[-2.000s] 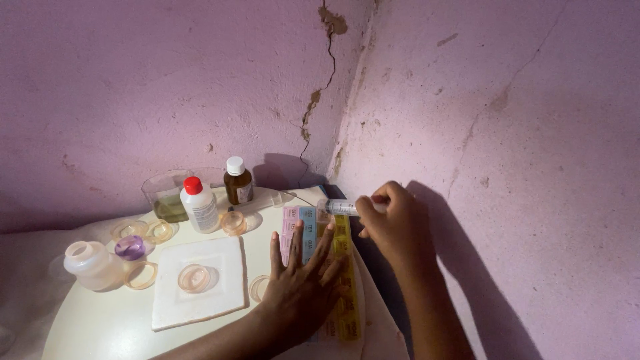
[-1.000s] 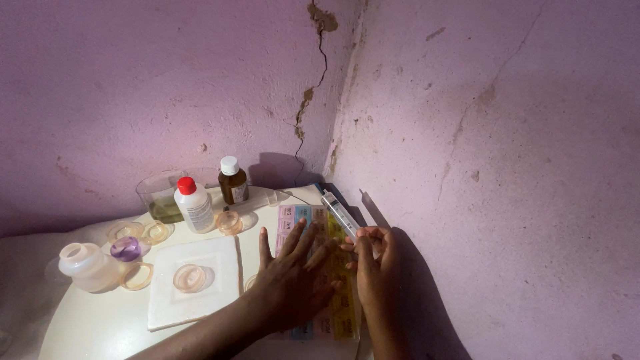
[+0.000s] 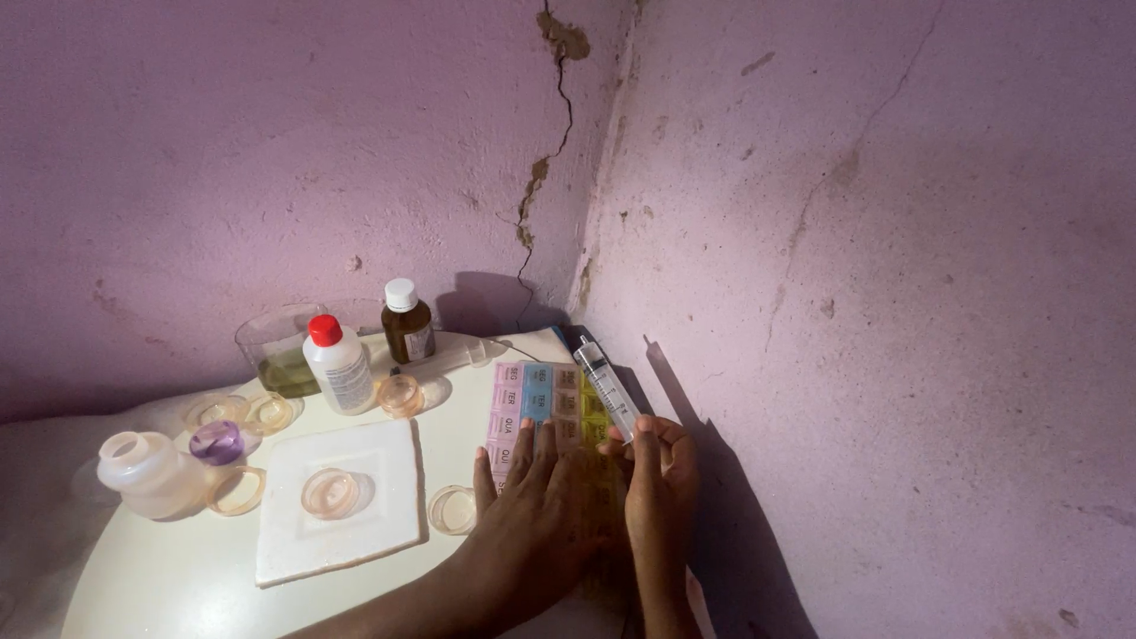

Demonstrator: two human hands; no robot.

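Note:
My right hand (image 3: 658,475) holds a clear plastic syringe (image 3: 606,390) near its lower end, the tip pointing up and left toward the room's corner. My left hand (image 3: 532,524) lies with its fingers spread over a weekly pill organizer (image 3: 508,399) with pink, blue, brownish and yellow columns, whose lower part it covers. Left of that hand is a round clear dish or ring (image 3: 453,510). A small round dish (image 3: 329,493) sits on a white square tile (image 3: 390,532).
On the round white table (image 3: 133,581) stand a red-capped white bottle (image 3: 342,373), a brown glass bottle (image 3: 407,328), a clear container of green liquid (image 3: 288,368), an uncapped translucent bottle (image 3: 151,479) and a purple dish (image 3: 216,442). Behind the organizer, cracked walls meet in a corner.
Two seconds ago the syringe lay roughly level in my raised right hand; that hand has come down and the syringe now tilts steeply upward. My left hand stays on the organizer.

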